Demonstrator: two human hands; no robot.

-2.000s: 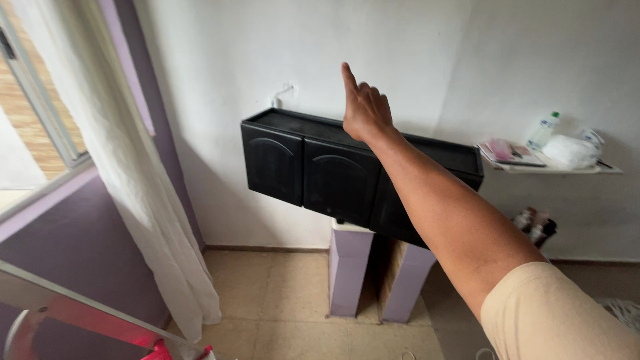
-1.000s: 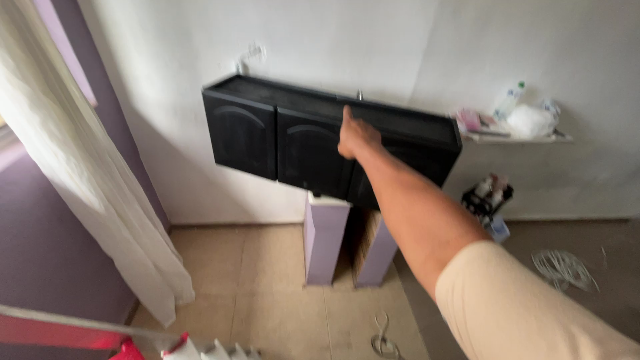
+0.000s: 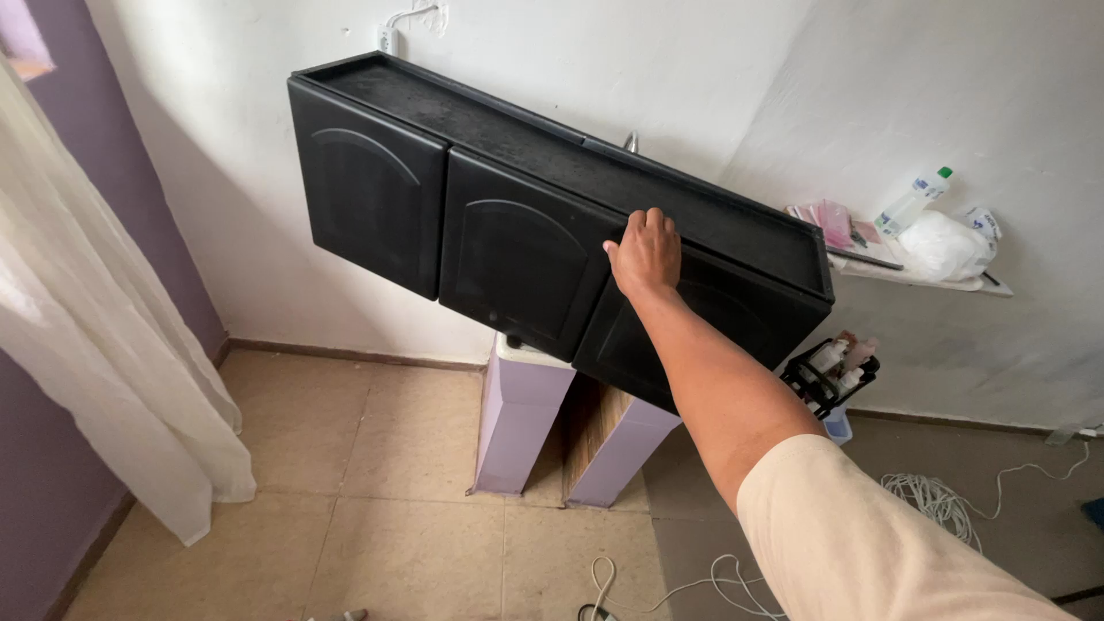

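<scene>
A long black cabinet [image 3: 526, 250] with three doors, each with an arched panel, stands against the white wall above a white-topped lilac support [image 3: 526, 414]. My right hand [image 3: 649, 254] is at its top front edge, near the gap between the middle and right doors. The fingers bend over the edge and the thumb lies toward the front face. My forearm hides part of the right door. My left hand is out of view.
A white wall shelf [image 3: 923, 276] at right holds a bottle [image 3: 916, 200] and a white plastic bag [image 3: 944, 246]. Below are a black rack [image 3: 828, 375] of bottles and coiled cable [image 3: 927, 504]. A white curtain [image 3: 129, 328] hangs at left; a power socket [image 3: 387, 40] is behind the cabinet.
My right hand pointed with the index finger before; now its fingers are bent over the cabinet's top front edge. The view has moved closer to the cabinet.
</scene>
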